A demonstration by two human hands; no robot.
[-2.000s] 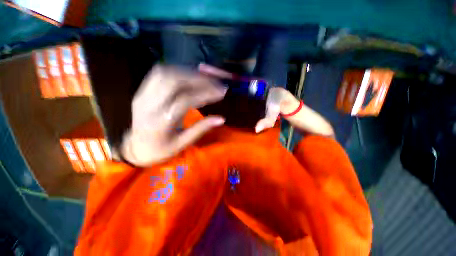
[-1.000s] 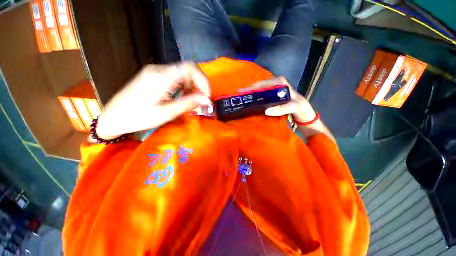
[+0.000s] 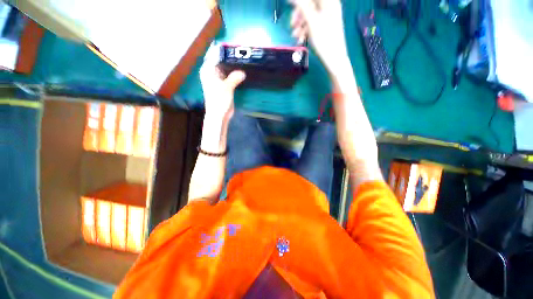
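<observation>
My left hand is shut on the left end of a black set-top box, held over the near edge of the green bench. The side of the box with ports and a round jack faces me. My right hand is raised beyond the box's right end, blurred at the top of the picture. I cannot tell whether its fingers hold anything. A black remote control lies on the bench to the right of my right forearm.
An open retail box with a white inside is at the upper left. A carton with orange boxes stands below it. Black cables lie right of the remote. An orange box sits below the bench at right.
The set-top box has moved up from my lap to the bench edge. My left hand now holds its left end. My right hand has let go of it and moved up over the bench.
</observation>
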